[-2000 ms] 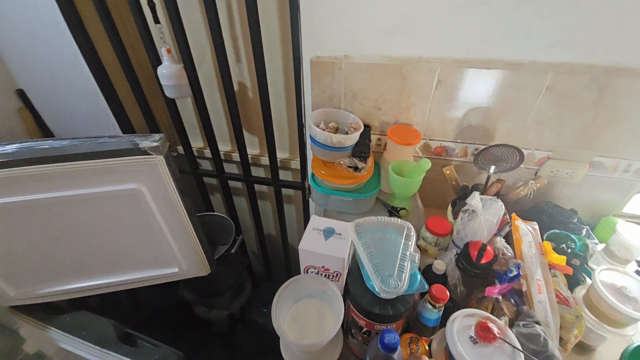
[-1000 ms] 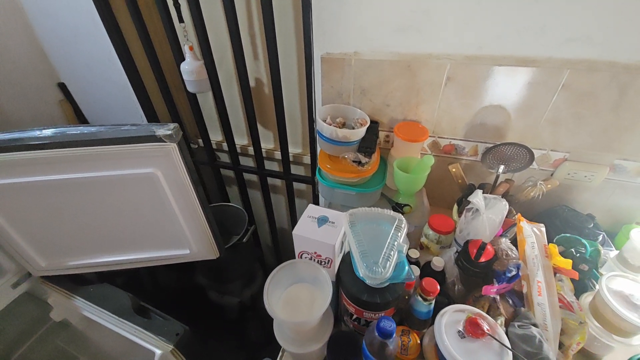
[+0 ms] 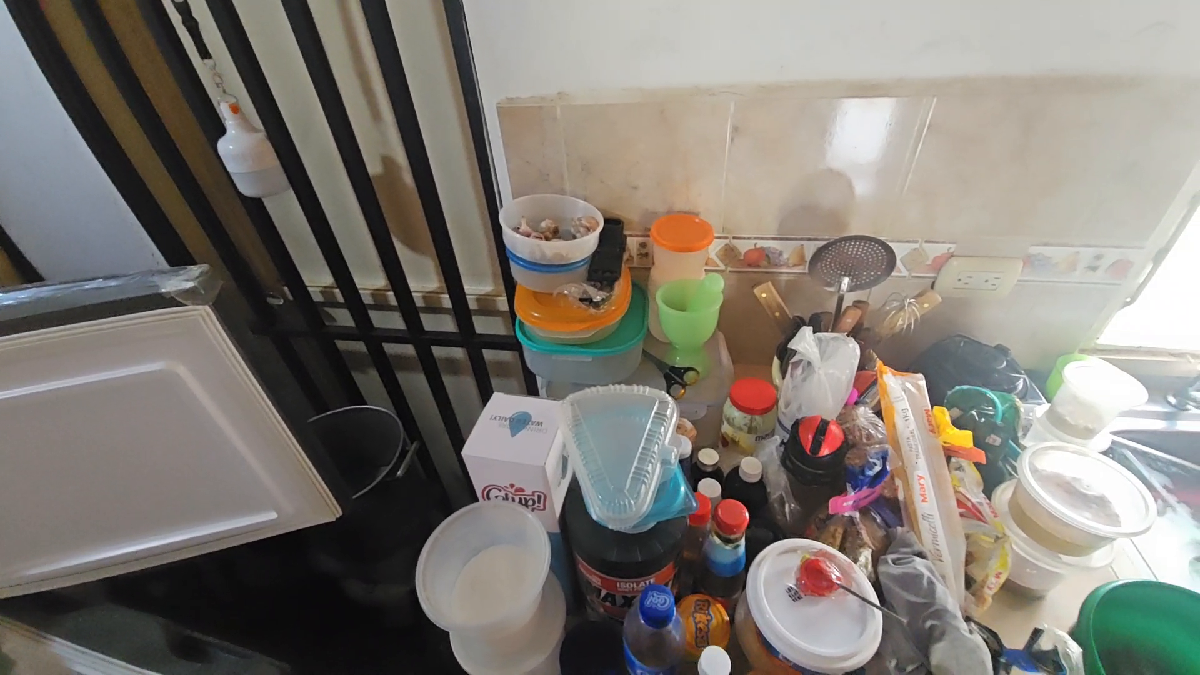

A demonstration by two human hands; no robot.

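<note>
Neither of my hands shows in the head view. A round translucent tub (image 3: 483,567) with pale contents sits at the lower middle, stacked on another tub. Behind it stands a white printed box (image 3: 514,450). A clear triangular plastic container (image 3: 621,450) lies over a large black jar (image 3: 623,562). To their right are a blue-capped bottle (image 3: 654,633), a red-capped sauce bottle (image 3: 728,553) and a white-lidded tub (image 3: 808,609) with a red-topped utensil on it. An open bowl of garlic (image 3: 551,230) tops stacked containers by the wall.
An open white panelled door (image 3: 159,450) spans the left, beside a black bucket (image 3: 361,450) and black metal bars (image 3: 408,150). Utensils, including a skimmer (image 3: 851,262), stand behind bags and a pasta packet (image 3: 923,469). At right are lidded tubs (image 3: 1086,497), a green basin (image 3: 1144,628) and a sink (image 3: 1162,436).
The view has shifted right, bringing the sink and green basin into sight. The things on the counter stay in the same arrangement.
</note>
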